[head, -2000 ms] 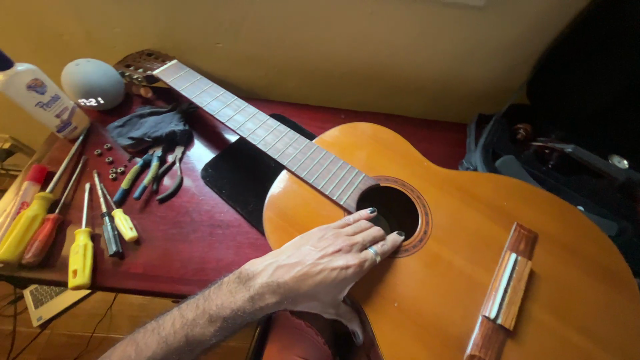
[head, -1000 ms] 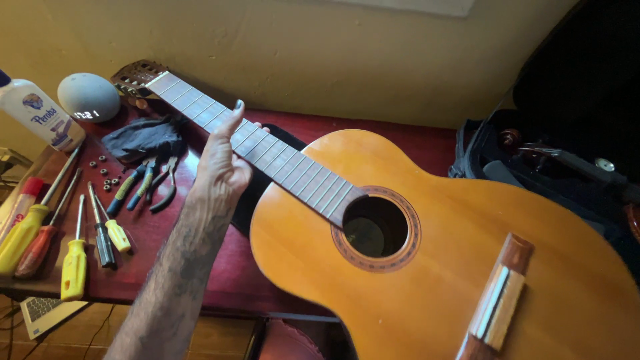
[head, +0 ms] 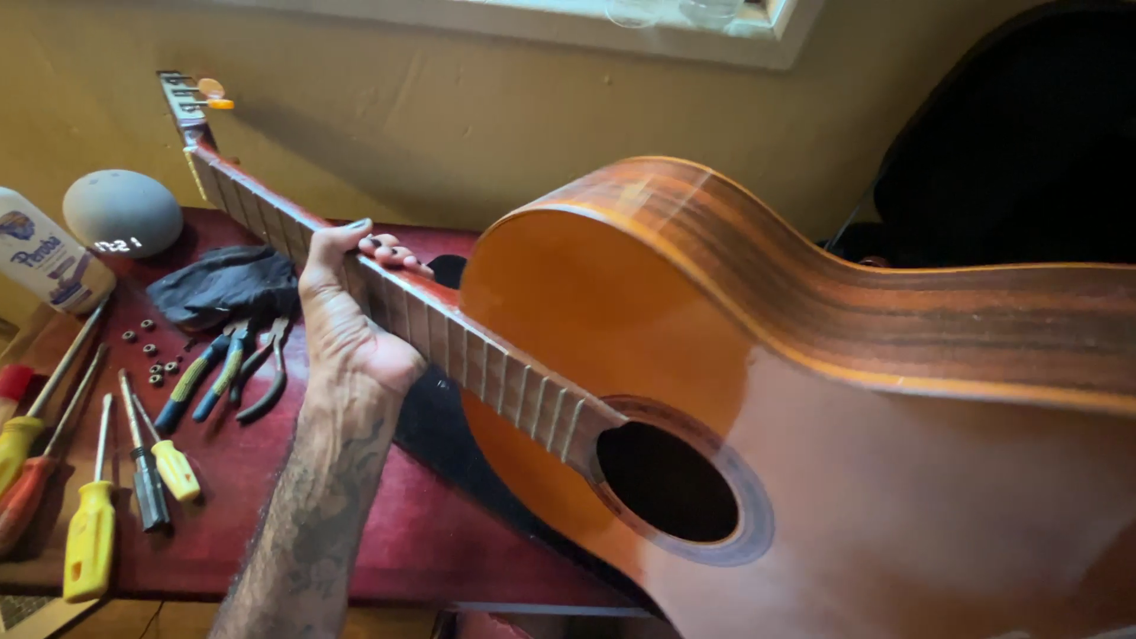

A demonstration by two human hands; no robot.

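My left hand (head: 359, 306) is closed around the neck (head: 497, 364) of a stringless classical guitar (head: 568, 293), thumb on the near side and fingertips showing over the far edge. The guitar is tilted up on its edge, so its striped wooden side (head: 852, 293) shows at the top. Its headstock (head: 191, 106), with orange tuning buttons, stands up near the wall. The dark sound hole (head: 667, 481) lies below and right of my left hand. My right hand is outside the view.
On the red table (head: 444, 532), left of the guitar, lie several screwdrivers (head: 89, 541), pliers (head: 213, 377), small metal nuts (head: 149, 350) and a dark cloth (head: 222, 284). Behind them stand a white bottle (head: 53, 257) and a round speaker-clock (head: 122, 213). A black open case (head: 1021, 151) is at the right.
My left hand has gone from beside the sound hole up to the neck and taken hold of it. The guitar, flat on the table earlier, is now raised and tilted.
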